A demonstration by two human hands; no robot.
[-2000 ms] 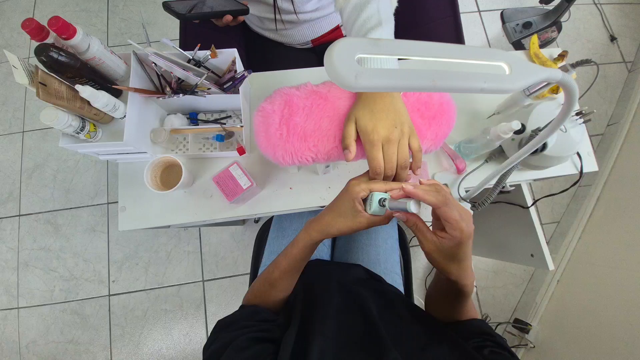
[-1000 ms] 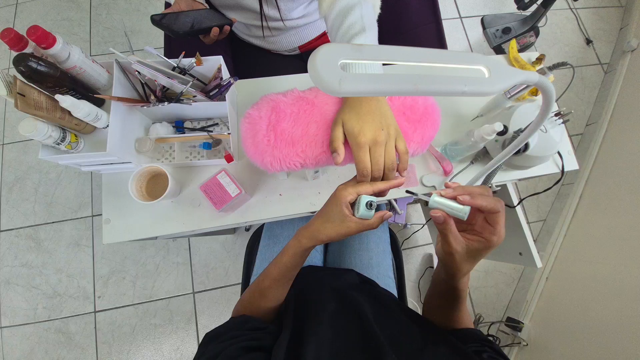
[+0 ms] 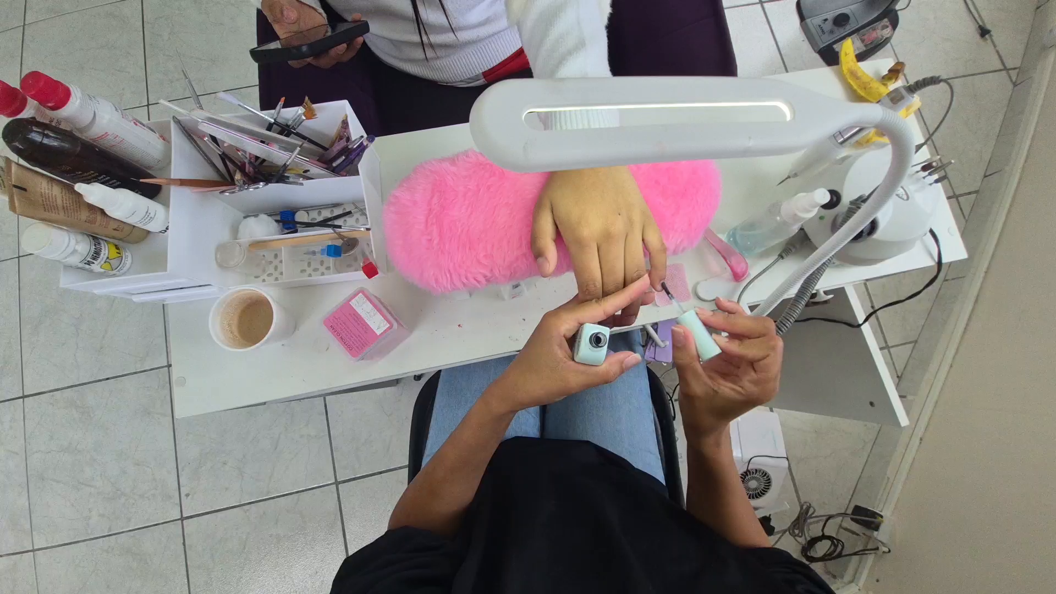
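My left hand (image 3: 561, 351) grips an uncapped, pale green nail polish bottle (image 3: 591, 344), its mouth facing up, while its extended fingers touch the other person's fingers. My right hand (image 3: 730, 355) holds the pale green cap (image 3: 699, 335) with its brush (image 3: 670, 295); the brush tip is at or very near the outer finger of that person's hand (image 3: 598, 223). That hand lies palm down over a pink fluffy cushion (image 3: 462, 223), fingers past its front edge.
A white lamp (image 3: 635, 148) arches over the cushion. On the white table (image 3: 429, 346) stand a pink-labelled box (image 3: 363, 324) and a cup (image 3: 250, 319). Left is an organizer (image 3: 359, 194) with brushes and tools; right are a spray bottle (image 3: 775, 223) and a pink-handled brush (image 3: 728, 254).
The cap, on or at the bottle two seconds ago, came away with its brush. My right hand has since brought the brush up to the other person's fingers. The bottle stays in my left hand.
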